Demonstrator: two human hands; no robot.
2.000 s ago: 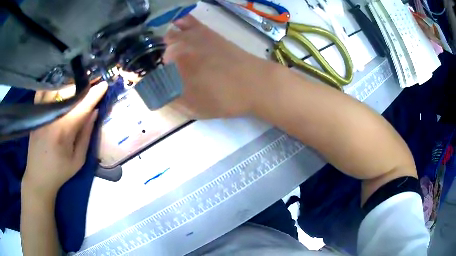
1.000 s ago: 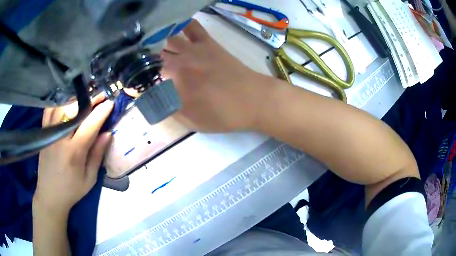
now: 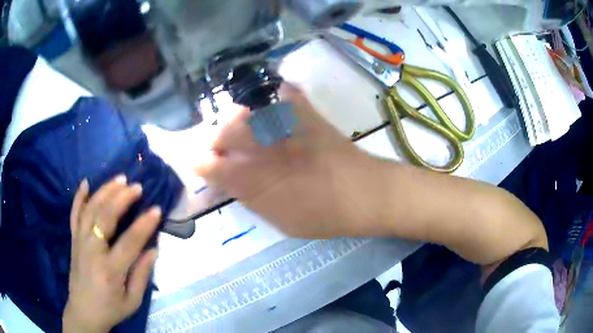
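Navy fabric (image 3: pixel 58 153) with tiny white specks lies at the left, on the white table and beside the machine. My left hand (image 3: pixel 114 244) lies on the fabric with its fingers slightly apart. My right hand (image 3: pixel 292 175) is blurred, below the needle area and partly behind the grey ribbed knob (image 3: pixel 274 123); its fingertips are near the pale bed cover, and I cannot tell if they hold anything. The machine head (image 3: pixel 175 45) fills the top left. The needle area (image 3: pixel 211 104) is in bright glare.
Gold-handled shears (image 3: pixel 463 110) lie right of the machine, with blue and orange snips (image 3: pixel 380 51) by their blades. A paper stack (image 3: pixel 540 84) is at the top right. A ruler strip (image 3: pixel 253 279) runs along the near edge. A blue mark (image 3: pixel 238 235) is on the table.
My left hand and the navy fabric have moved left, away from the needle. My right hand has moved down and towards me. The view has shifted, with more of the machine head and fabric showing.
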